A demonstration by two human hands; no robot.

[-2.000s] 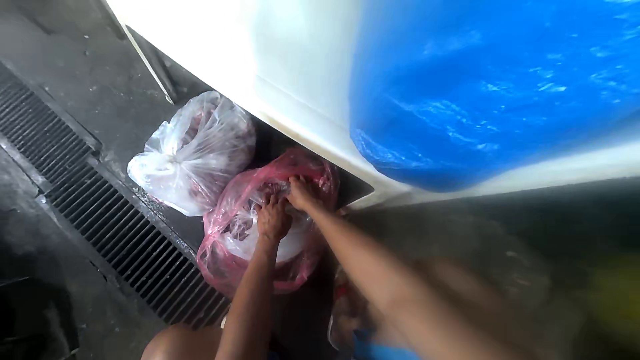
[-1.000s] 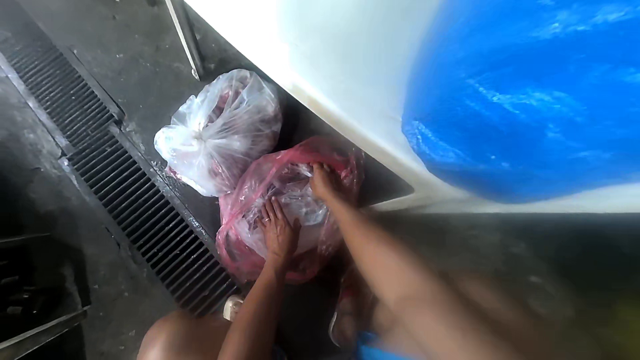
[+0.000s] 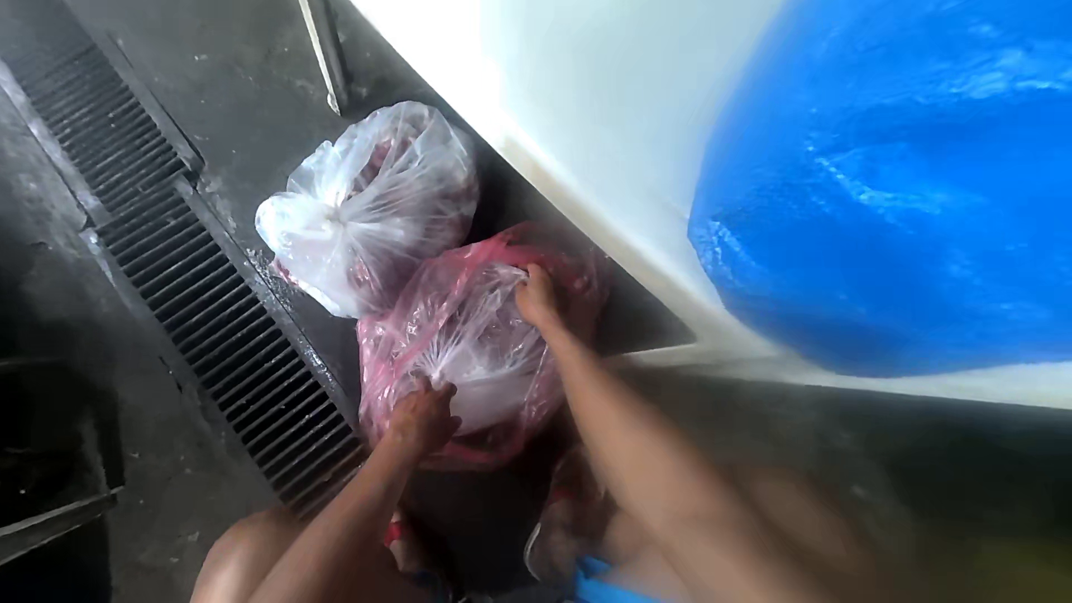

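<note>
A pink translucent plastic bag (image 3: 389, 343) stands on the dark floor with a clear plastic bag (image 3: 494, 381) inside it. My left hand (image 3: 425, 412) grips gathered plastic of the clear bag at its near left side. At the far right side of the same bag, my right hand (image 3: 538, 295) has its fingers closed on the clear film near the pink rim. Touching the pink bag at its upper left is a knotted white translucent bag (image 3: 402, 201) with reddish contents. What the inner clear bag holds cannot be made out.
A slatted drain grate (image 3: 226, 327) runs diagonally along the left. A white surface with a raised edge (image 3: 620, 276) overhangs at the right, bearing a large blue plastic sheet or bag (image 3: 904, 193). A metal leg (image 3: 325, 59) stands at the top. My knees are close below.
My left hand was spread flat on the clear bag a second ago; now it has moved toward the left and pinches gathered plastic. The view has shifted somewhat.
</note>
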